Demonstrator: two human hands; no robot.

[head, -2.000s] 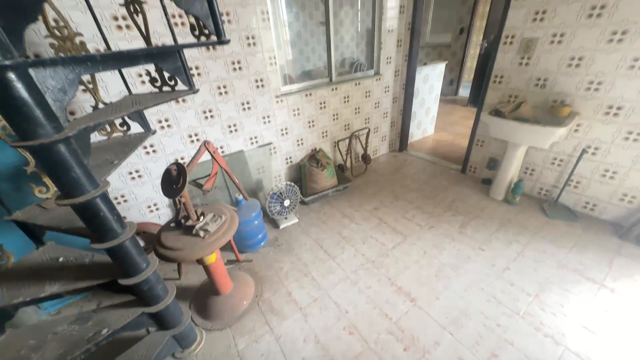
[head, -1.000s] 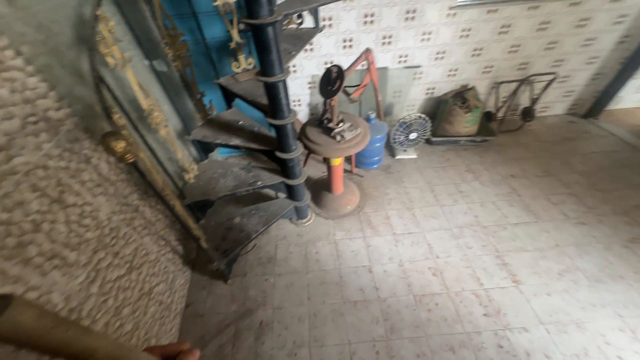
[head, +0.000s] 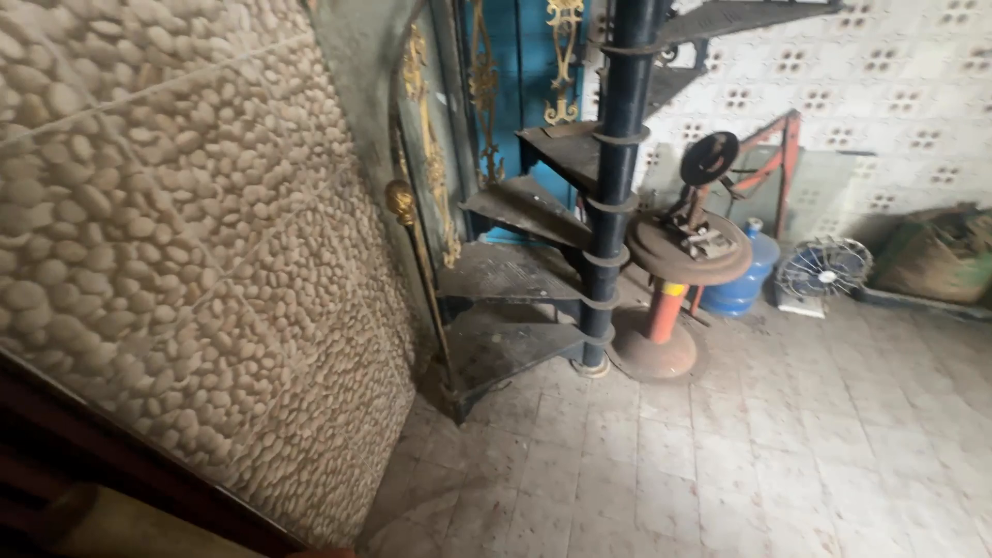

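Note:
A sliver of skin, probably my left hand (head: 322, 552), shows at the bottom edge, left of centre. Just left of it a pale, blurred round pole (head: 132, 527) lies across the lower left corner. The hand's fingers and its grip on the pole are hidden below the frame. My right hand is out of view. Ahead stands a black metal spiral staircase (head: 620, 155) with dusty treads and gold ornaments. To its right is a round pedestal stand (head: 665, 325) with a rusty metal device on top.
A pebble-patterned wall (head: 232, 256) runs along the left, above a dark, shiny-edged surface (head: 155, 457). Behind the stand are a blue water jug (head: 736, 291), a fan (head: 825, 275) and a bulky sack (head: 934, 252). Pale tiles cover the floor (head: 659, 480).
The view has swung left and down from the window and sink to the staircase and pebble-patterned wall. A second ago the hand showed more at the bottom edge; now only a sliver shows.

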